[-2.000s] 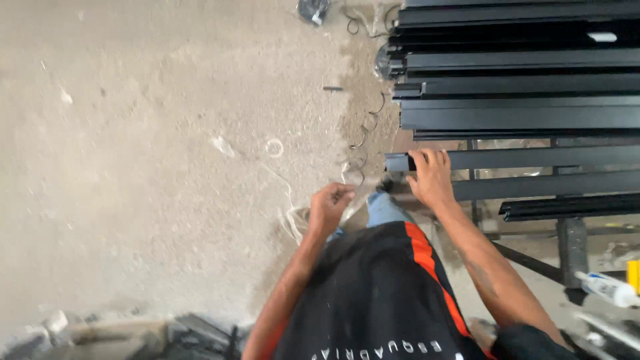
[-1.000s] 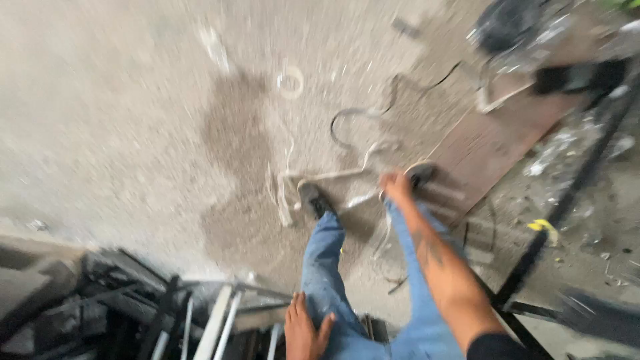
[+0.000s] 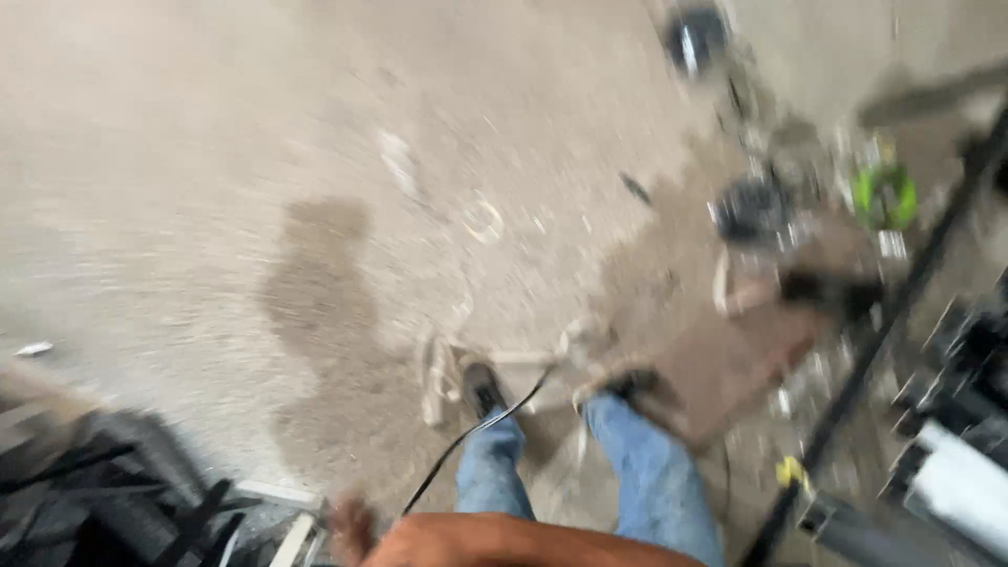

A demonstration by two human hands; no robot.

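Note:
At the bottom left a blurred hand shows, probably my left hand (image 3: 353, 526); its fingers are too smeared to tell whether it holds anything. A bare forearm (image 3: 535, 542) lies across the bottom edge, close to the camera, and I cannot make out my right hand. A thin dark cable (image 3: 453, 446) rises from behind this forearm and curves over one jeans leg toward the floor between the shoes.
Dark offcuts (image 3: 110, 488) are heaped at the lower left. A dark metal bar (image 3: 874, 346) runs diagonally on the right, beside dark profiles (image 3: 846, 531). A brown board (image 3: 728, 366), wrapped dark bundles (image 3: 752, 209) and a bright green object (image 3: 883, 193) lie on the floor.
The view has swung from the rack of dark profiles to the floor. My right hand has left the profile it touched two seconds ago. A forearm now crosses the bottom edge.

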